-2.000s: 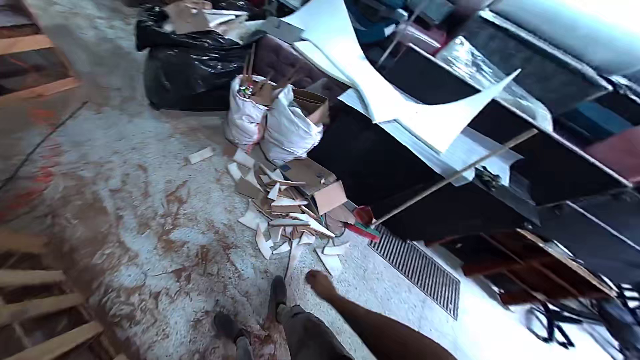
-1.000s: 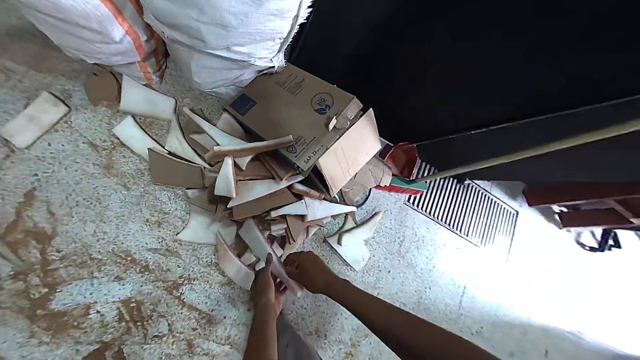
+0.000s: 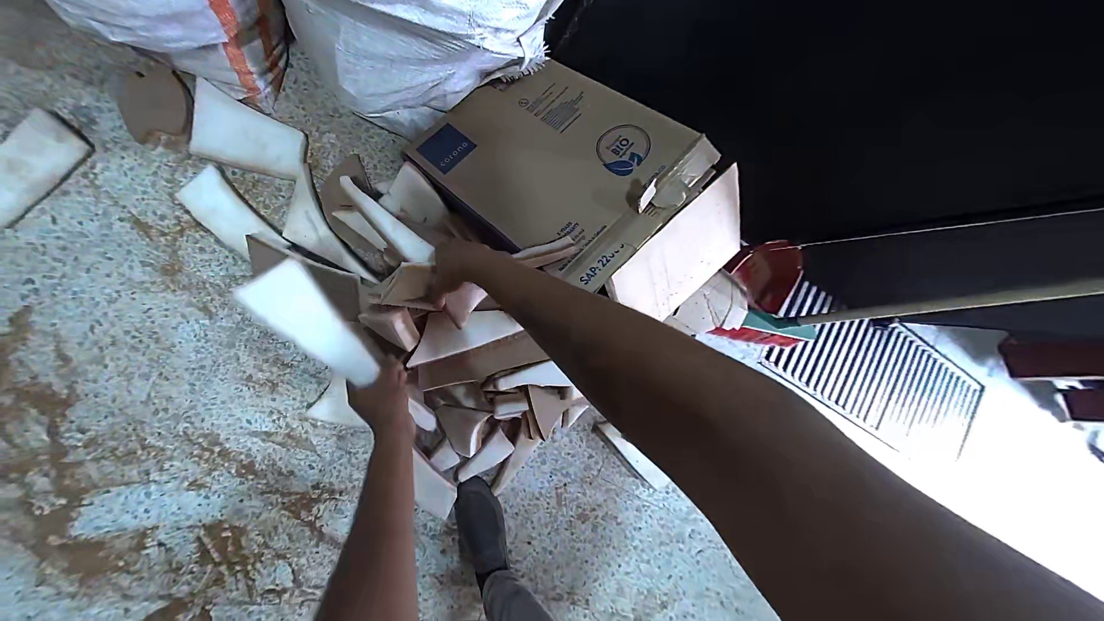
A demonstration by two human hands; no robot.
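Observation:
My left hand (image 3: 384, 398) is closed on the lower end of a pale flat offcut (image 3: 302, 315), which points up and to the left over the speckled floor. My right hand (image 3: 455, 266) reaches into the upper part of a heap of offcuts (image 3: 479, 354), white on one face and brown at the edges; its fingers are partly hidden, so whether they grip a piece cannot be told. Beside the heap, a cardboard box (image 3: 552, 155) lies tilted, with a flap (image 3: 681, 241) folded out.
White woven sacks (image 3: 405, 52) stand behind the heap. A red dustpan (image 3: 768, 272) and a green broom (image 3: 776, 323) with a long handle lie near a slatted metal grate (image 3: 875, 371). Loose offcuts (image 3: 246, 134) lie at the left. My shoe (image 3: 481, 522) is below the heap.
My hands were together at the heap's lower edge a second ago; now they are apart, the right one farther up the heap and the left one holding out an offcut. The view has moved closer.

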